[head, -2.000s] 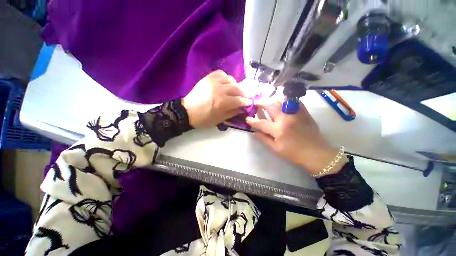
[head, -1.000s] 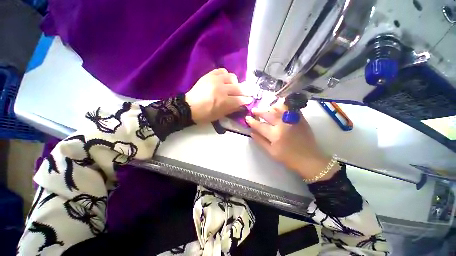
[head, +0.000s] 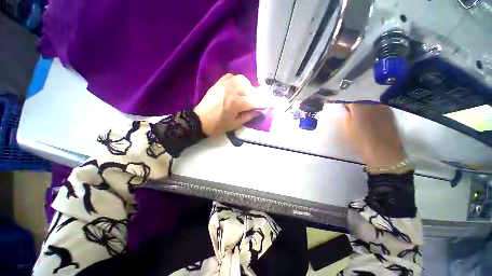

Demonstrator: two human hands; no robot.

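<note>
A large purple cloth [head: 156, 54] spreads over the table left of the sewing machine head [head: 323, 48]. My left hand [head: 229, 105] holds the cloth's edge with its fingers just left of the bright needle area. A small purple part of the cloth shows under and beside the fingertips. My right hand [head: 375, 132] is away from the cloth, right of the needle, blurred, with its fingers partly hidden behind the machine head. The needle itself is lost in glare.
A blue knob [head: 391, 70] and a smaller blue-tipped part [head: 308, 121] are on the machine. A ruler-like strip [head: 243, 199] runs along the front table edge. Blue crates [head: 21, 140] stand at left. Dark purple cloth [head: 156, 221] hangs below the table edge.
My right hand has left the cloth near the needle and moved right, to where the orange and blue tool lay; that tool is no longer visible. My left hand stays at the cloth.
</note>
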